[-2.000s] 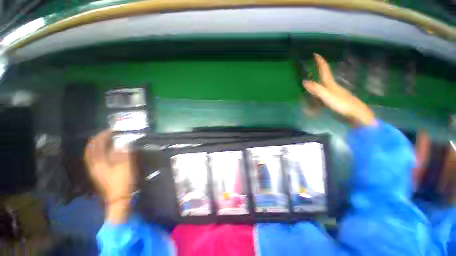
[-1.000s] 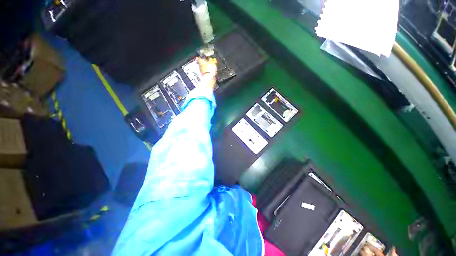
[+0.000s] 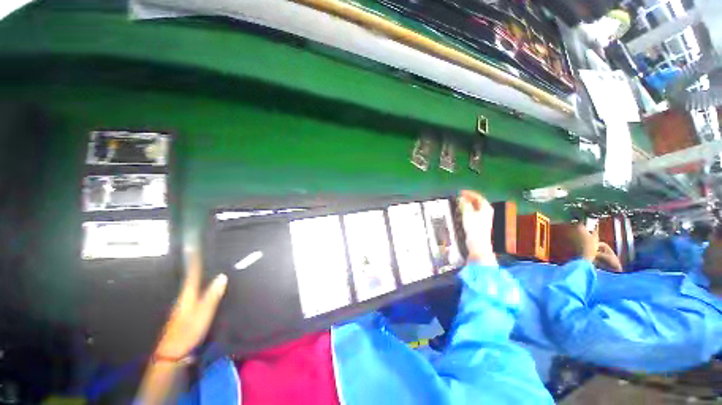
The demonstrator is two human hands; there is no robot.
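Note:
A black slotted tray [image 3: 257, 304] lies in front of me, tilted in view. Its pockets hold several bright phone units [image 3: 368, 257], glaring white; the rightmost unit [image 3: 443, 229] shows a dark patch. My left hand [image 3: 188, 320] is blurred at the tray's left end, fingers apart, with nothing visible in it. My right hand [image 3: 476, 225] is at the tray's right end, beside the rightmost unit; its fingertips are blurred, and whether they grip anything cannot be told.
A black side tray [image 3: 123, 289] at left holds three units [image 3: 125, 192] in a column. Three small loose units [image 3: 447, 156] lie on the green surface [image 3: 317, 150]. At right are orange-brown boxes [image 3: 541, 236] and another person's hand [image 3: 590, 241]. Paper sheets [image 3: 613, 103] hang at the far shelf.
The view has swung right from the far-left stacked trays to the front tray. The arm stretched toward those stacks is no longer there; both my hands are now at the front tray's ends.

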